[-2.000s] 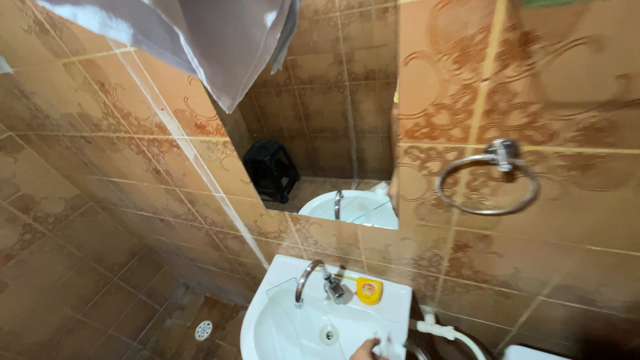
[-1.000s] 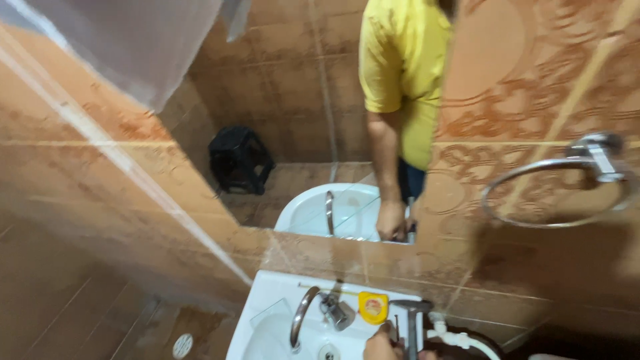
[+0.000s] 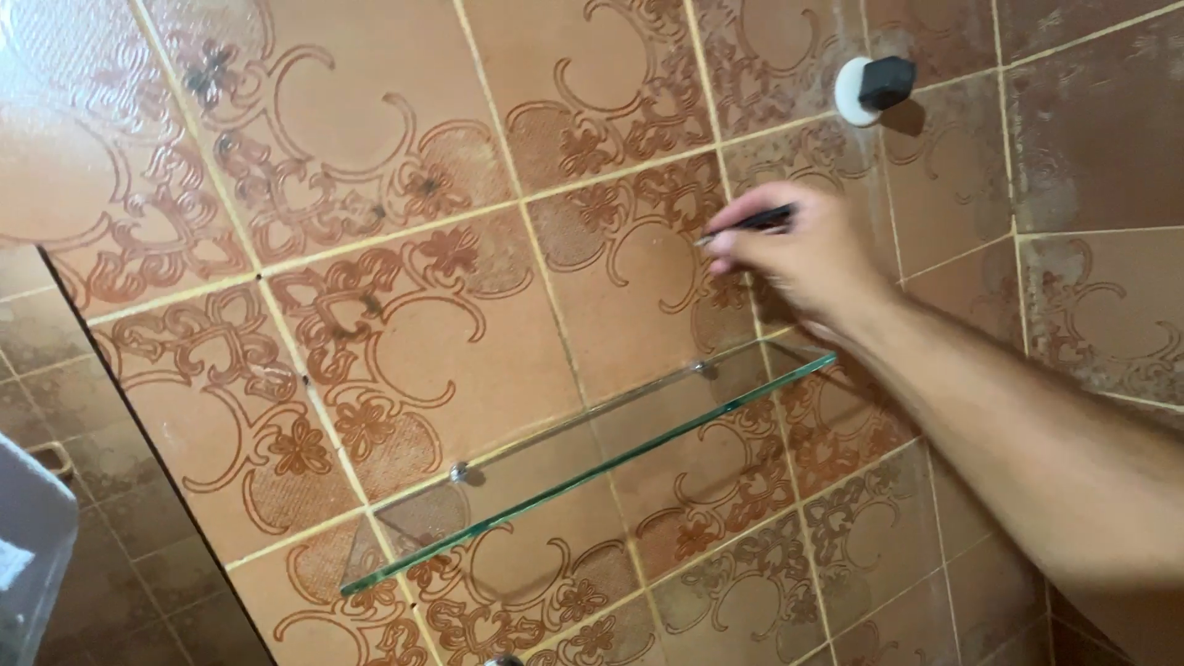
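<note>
My right hand reaches in from the right edge and holds a dark, pen-like tool between thumb and fingers. Its pale tip is at or very near the patterned wall tile; whether it touches cannot be told. Below the hand, a glass shelf with a green edge juts from the wall on small metal mounts. My left hand is out of view.
A mirror with a dark edge stands at the lower left, with a grey object in front of it. On the upper right wall is a white disc with a black knob. Metal hardware shows at the bottom edge.
The view has swung strongly from the sink, tape measure and towel ring to the wall with the glass shelf. A hand was by a hammer-like tool at the sink; my right hand is now at the tiles.
</note>
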